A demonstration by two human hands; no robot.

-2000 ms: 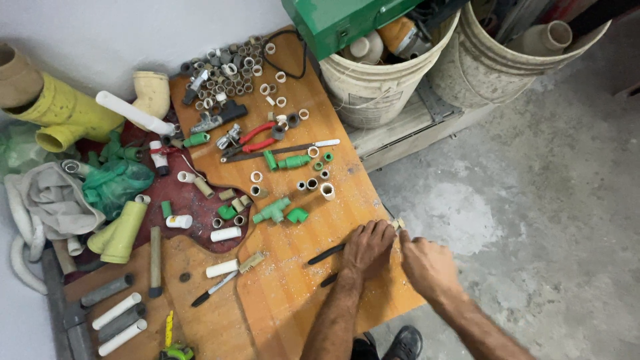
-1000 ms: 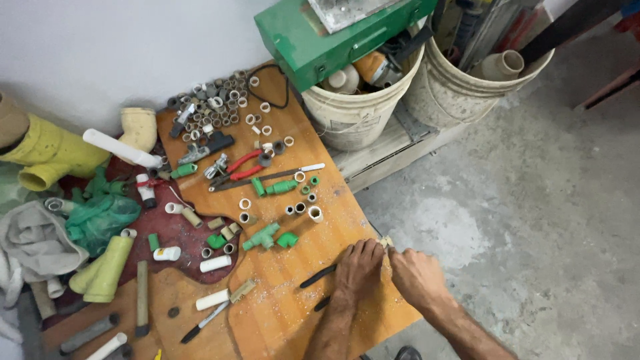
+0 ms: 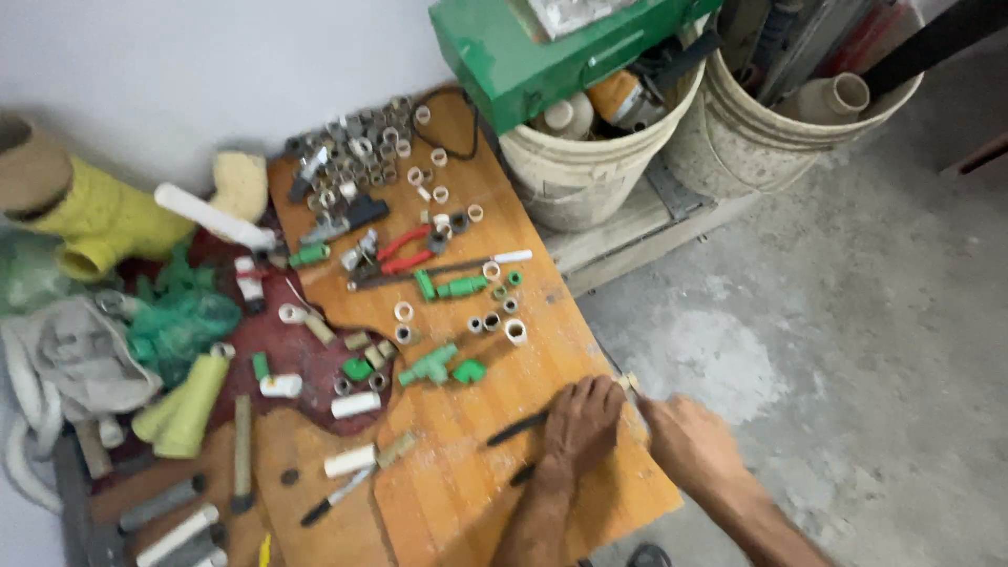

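Note:
My left hand (image 3: 584, 417) lies over a tool with two black handles (image 3: 516, 429) at the board's right edge; its fingers curl down and hide the tool's head. A small pale beige piece (image 3: 628, 382) sticks out at the edge, just beyond the fingertips. Beside it, past the edge, my right hand (image 3: 685, 437) is closed into a fist; what it grips is hidden and blurred. Left of the hands lie a green pipe fitting (image 3: 429, 366), a green elbow (image 3: 470, 371) and a white pipe ring (image 3: 516, 331).
Red-handled pliers (image 3: 409, 248), many cut pipe rings (image 3: 378, 153) and a marker (image 3: 339, 496) lie on the wooden board (image 3: 449, 488). Yellow pipe fittings (image 3: 118, 213) are at the left. Behind stand a bucket (image 3: 583, 181) under a green metal toolbox (image 3: 488, 71) and another bucket (image 3: 732, 150).
The view has shifted somewhat. Both hands stay together at the board's edge, with no plain change in what they hold.

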